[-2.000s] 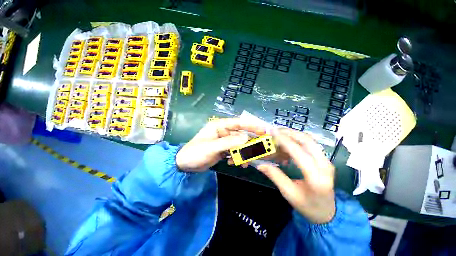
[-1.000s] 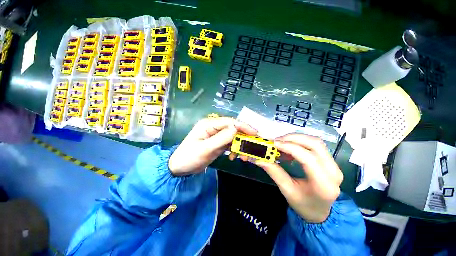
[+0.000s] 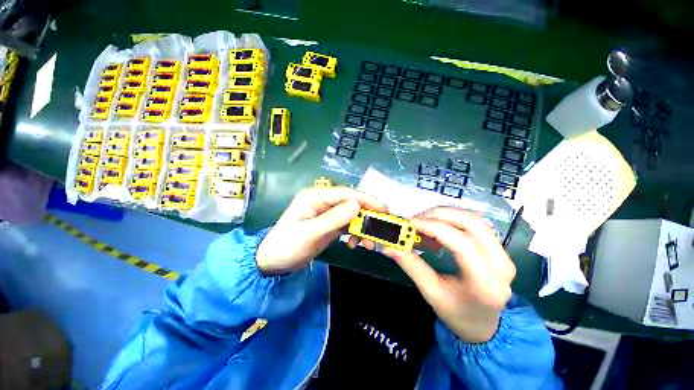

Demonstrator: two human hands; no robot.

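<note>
A yellow device housing [image 3: 383, 229] with a dark rectangular window faces up between my hands, above the bench's front edge. My left hand [image 3: 308, 228] is bare and grips its left end with thumb and fingers. My right hand [image 3: 466, 266] is bare and holds its right end, thumb below and fingers above. The fingers hide both ends and the underside. A white work pad [image 3: 396, 195] lies just behind the housing, partly hidden by my hands.
A blister tray [image 3: 160, 126] of yellow housings lies left, with several loose housings [image 3: 304, 80] beside it. A film sheet [image 3: 411, 129] with black frames lies behind the pad. A dispenser bottle [image 3: 582, 109], dotted sheet [image 3: 590, 183] and white cloth [image 3: 559, 242] are right.
The housing was tilted up to the right two seconds ago; it now slopes slightly down to the right. My right fingers have closed in on its right end.
</note>
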